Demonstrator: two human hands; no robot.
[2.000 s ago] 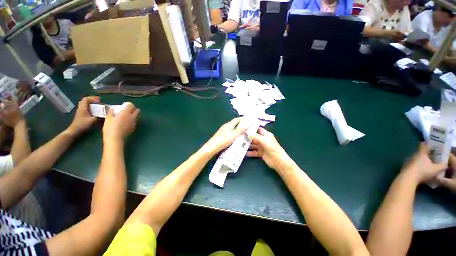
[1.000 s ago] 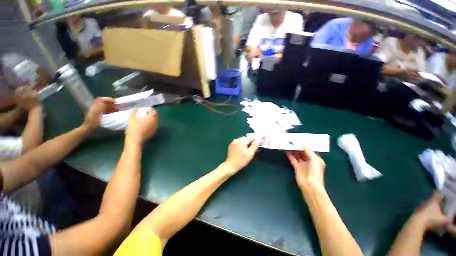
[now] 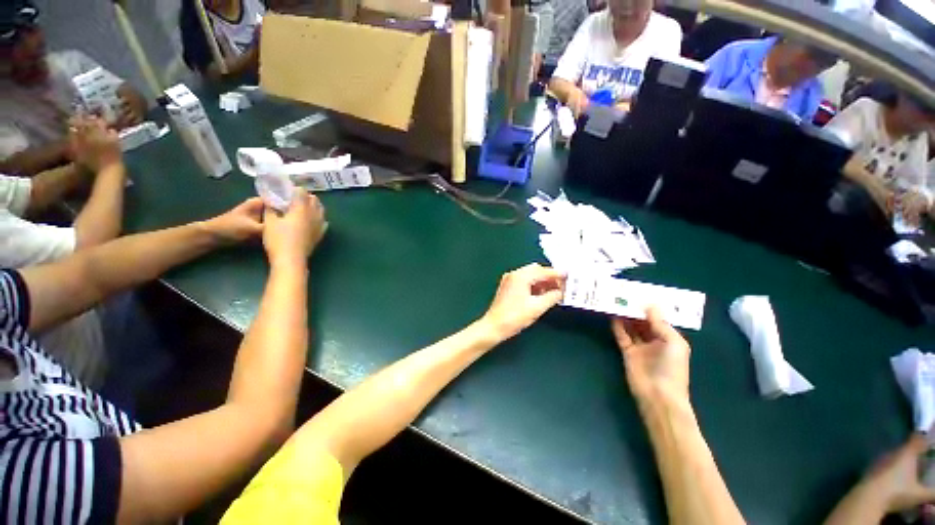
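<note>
A long white printed carton (image 3: 634,300) is held level over the green table, just in front of the leaflet pile. My left hand (image 3: 526,299) grips its left end between thumb and fingers. My right hand (image 3: 656,354) holds it from below, right of its middle. The leaflet pile (image 3: 586,236) is a loose heap of white slips behind the carton. A white wrapped product (image 3: 765,347) lies on the table to the right of my right hand.
The green table (image 3: 431,287) has a curved front edge. A brown corrugated box (image 3: 343,72), blue bin (image 3: 506,154), cables (image 3: 477,200) and black boxes (image 3: 754,169) stand behind. Neighbours' hands work at left (image 3: 292,220) and right (image 3: 897,477).
Since two seconds ago the carton has turned from slanting toward me to lying crosswise in my hands. The view has swung left. The left neighbour now holds a white wrapped piece instead of a box.
</note>
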